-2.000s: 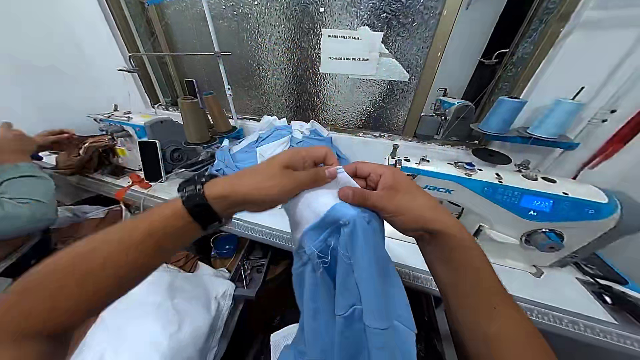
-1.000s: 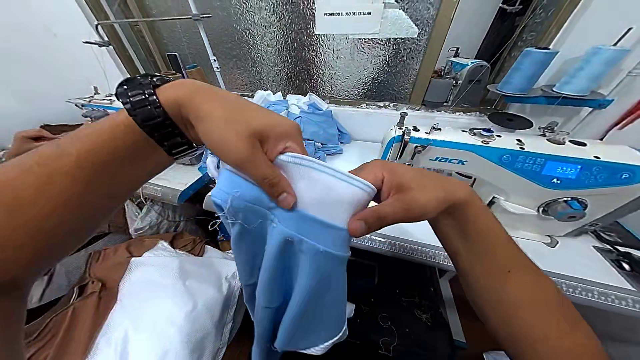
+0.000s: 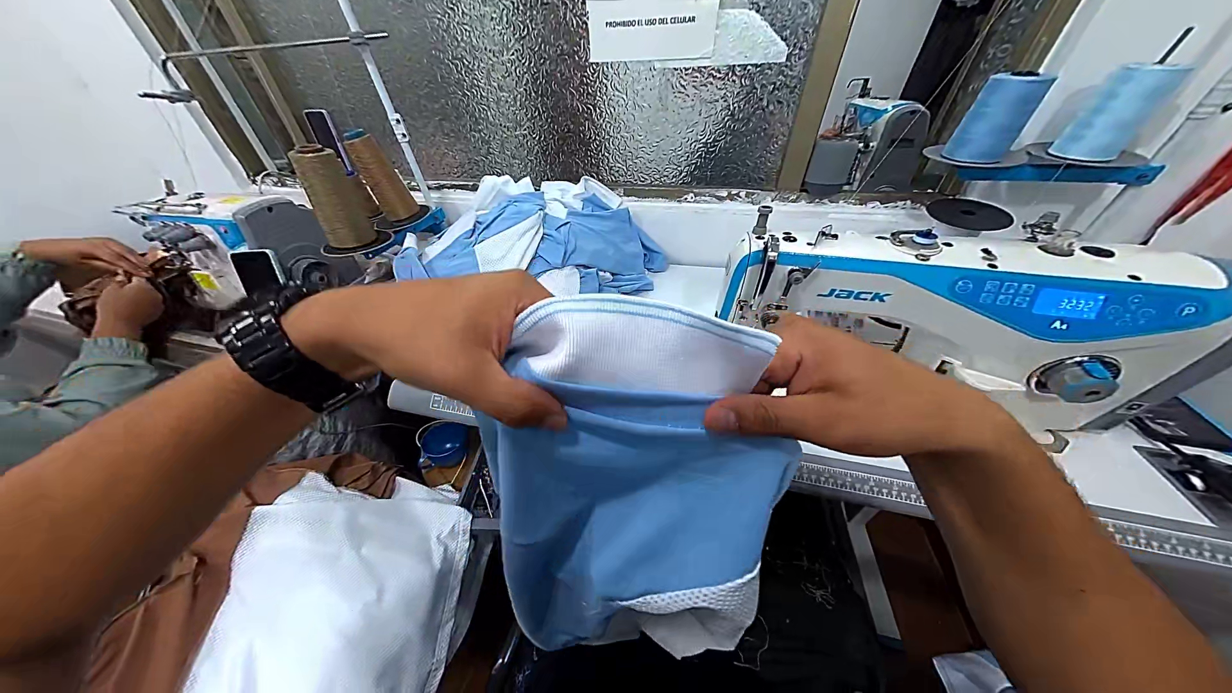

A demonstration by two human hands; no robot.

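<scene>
A light blue and white fabric garment piece (image 3: 640, 510) hangs stretched between my two hands, its open edge facing up with white ribbed cloth showing inside. My left hand (image 3: 452, 351) grips the left side of that edge, thumb on the blue outside. On the right side, my right hand (image 3: 828, 390) pinches the same edge, fingers partly hidden inside. White mesh shows at the piece's lower end. Just behind my right hand stands a white and blue Jack sewing machine (image 3: 924, 298). A pile of blue and white garment pieces (image 3: 587, 236) lies on the table behind the held cloth.
At left, a co-worker's hands (image 3: 115, 279) hold brown cloth near another sewing machine (image 3: 221, 217). Brown thread cones (image 3: 332, 197) and a phone (image 3: 255, 272) stand nearby. Blue thread cones (image 3: 999, 115) sit at back right. White cloth (image 3: 332, 577) lies at lower left.
My hands have moved apart along the edge of the blue and white piece, which was bunched between them two seconds ago and now spreads wide.
</scene>
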